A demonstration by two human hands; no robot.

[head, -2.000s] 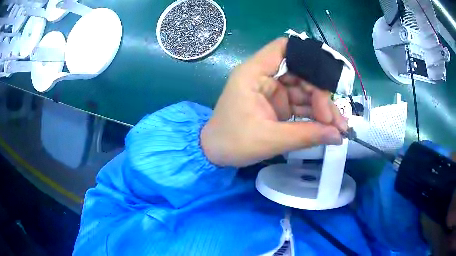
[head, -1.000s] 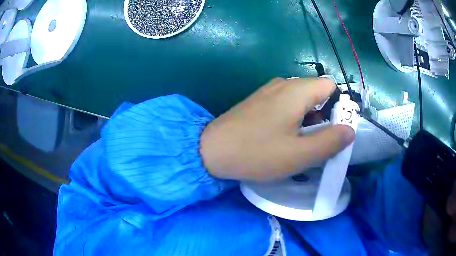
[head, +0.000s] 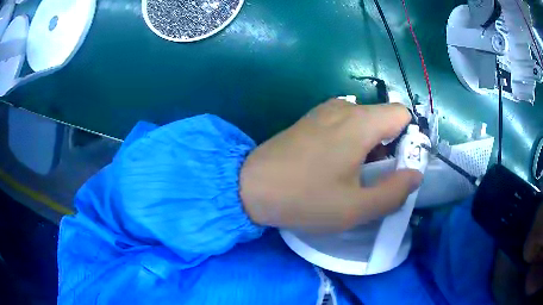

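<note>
My left hand [head: 324,170] lies over the white stand bracket and holds it, the thumb on one upright arm and the fingers around the joint area. The round base of the stand bracket [head: 336,257] rests close to my lap. The white housing [head: 461,170] with a perforated grid lies across the arms, partly hidden by my hand. My right hand [head: 534,253], cut off by the right edge and dark, is on the black electric screwdriver [head: 506,202]. Its thin bit points at the pivot joint [head: 414,150]. Whether a screw is at the tip cannot be told.
A round screw dish [head: 190,18] is at the top, cut off by the edge. White spare stands [head: 62,36] lie at upper left. Another white assembly [head: 467,50] with black parts is at upper right. Black and red lead wires [head: 421,59] cross the green bench mat [head: 268,71].
The white part with the black pad no longer shows in my left hand, which has moved from the bit down onto the stand bracket. The bit still points at the joint. The view has shifted slightly.
</note>
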